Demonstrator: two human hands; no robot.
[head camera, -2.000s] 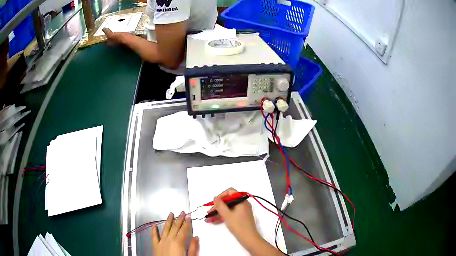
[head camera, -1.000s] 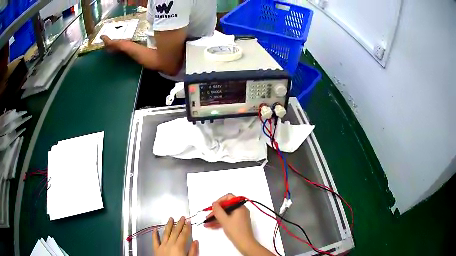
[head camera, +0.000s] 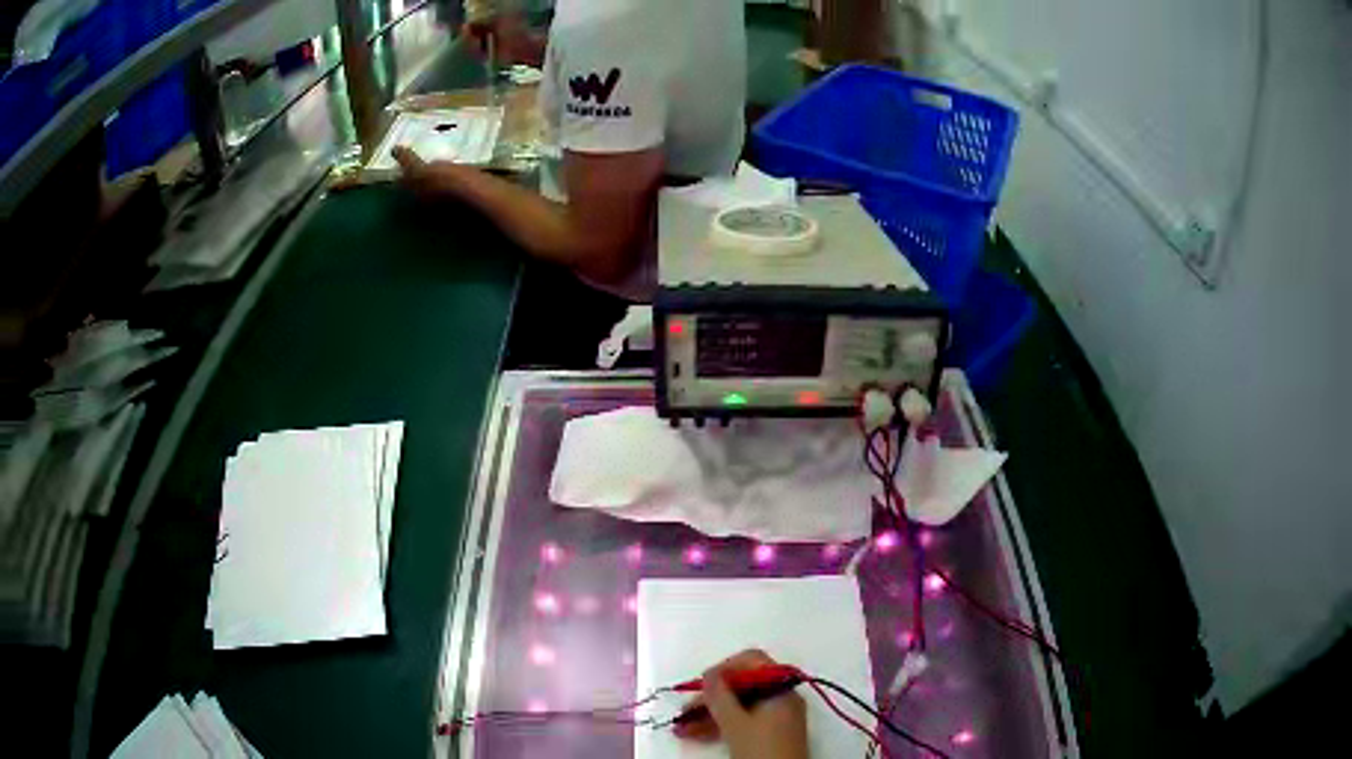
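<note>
A white panel lies on the framed light box, whose surface shows pink dots. My right hand holds a red probe and a black probe together, tips pointing left near the panel's left edge. Thin lead wires run left from there to the light box frame. Whether the tips touch a contact is too small to tell. My left hand is not in view.
A bench tester with a tape roll stands behind a white cloth. Panel stacks lie on the green bench at left. A person is ahead. Blue crates stand behind the tester, beside a white wall.
The light box now shows pink dots and the picture is darker. The view has shifted, so things sit further right and lower. My left hand has left the picture.
</note>
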